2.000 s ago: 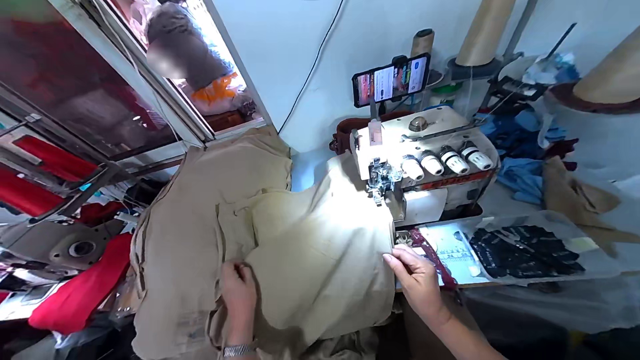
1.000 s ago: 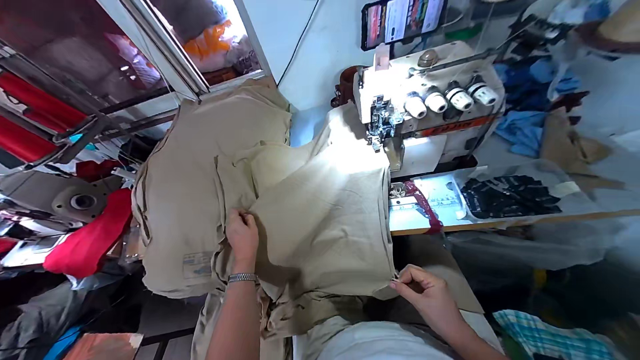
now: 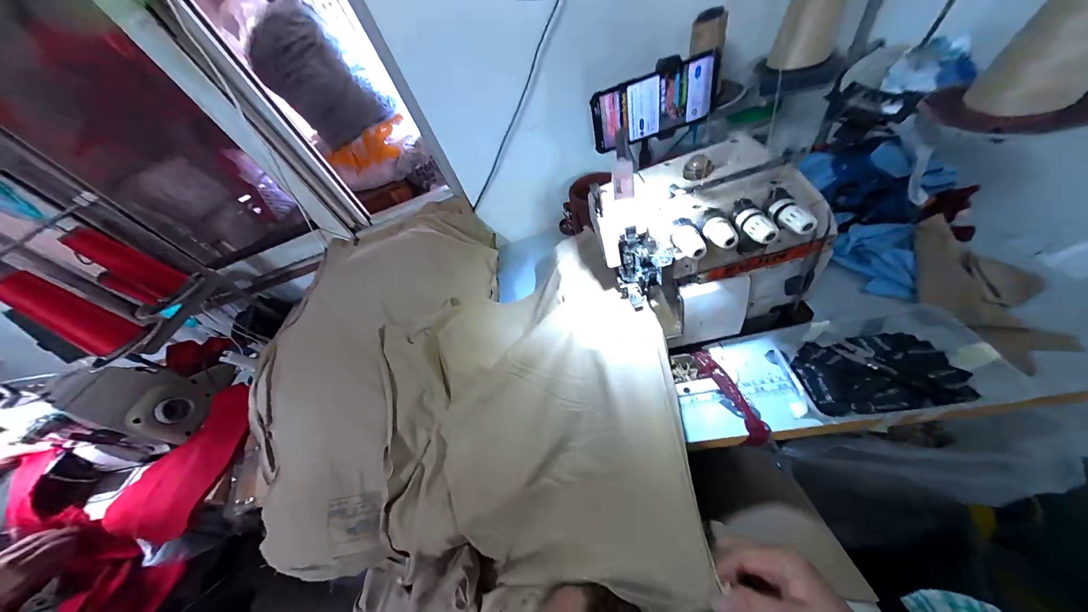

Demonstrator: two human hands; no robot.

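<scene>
A large tan knit fabric piece [image 3: 552, 442] lies spread, its right edge running up to the needle and presser foot area [image 3: 637, 276] of a white overlock sewing machine [image 3: 748, 255]. My right hand [image 3: 765, 578], slightly blurred, pinches that fabric's lower right edge between thumb and fingers. At the bottom edge, a small part of what looks like my left hand [image 3: 574, 599] shows beside the fabric; its fingers are hidden. More tan fabric pieces [image 3: 331, 408] are stacked to the left. The machine's lamp lights the cloth by the needle.
A phone [image 3: 654, 100] stands behind the machine. Black pieces [image 3: 884, 374] lie in a clear tray at right, near blue scraps [image 3: 875, 255] and thread cones [image 3: 1033, 64]. At far left are another sewing machine [image 3: 161, 408], red cloth [image 3: 183, 484] and another person's hand [image 3: 38, 552].
My left hand has left the middle of the tan fabric, where it lay flat, and is now low at the frame's bottom. My right hand stays at the fabric's lower right edge. The view has shifted.
</scene>
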